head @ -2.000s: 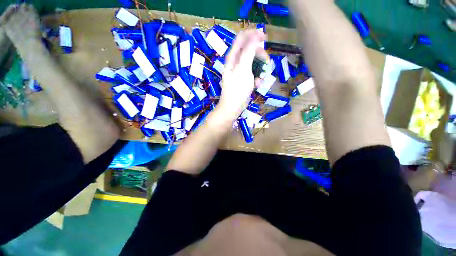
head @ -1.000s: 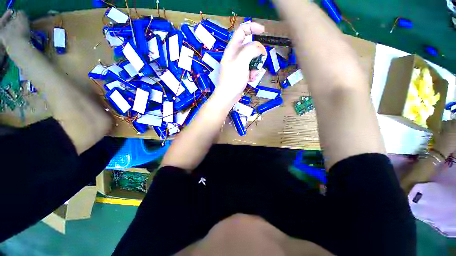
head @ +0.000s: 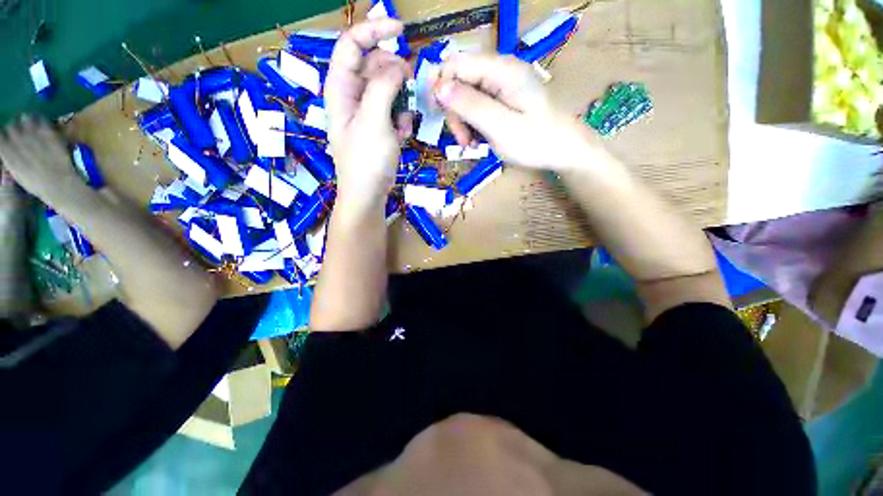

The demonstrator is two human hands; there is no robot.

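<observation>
My left hand (head: 363,111) is curled around a small dark green circuit board panel (head: 408,100), of which only part shows between the fingers. My right hand (head: 503,105) is beside it, thumb and fingertips pinched together close to the panel; what they pinch is too small to tell. A blue battery pack (head: 429,82) with a white label is between the two hands. A heap of blue battery packs (head: 225,126) with white labels and thin leads lies left of and under my left hand.
Green circuit boards (head: 620,107) lie on the brown cardboard sheet (head: 668,58) at right. An open carton with yellow pieces (head: 847,68) stands far right beside a white sheet (head: 789,174). Another person's arm (head: 106,213) reaches in at left. Open cartons (head: 237,397) are below the bench.
My right arm, earlier stretched past the far edge, has drawn back and its hand now meets my left hand at the panel. The view has shifted and turned.
</observation>
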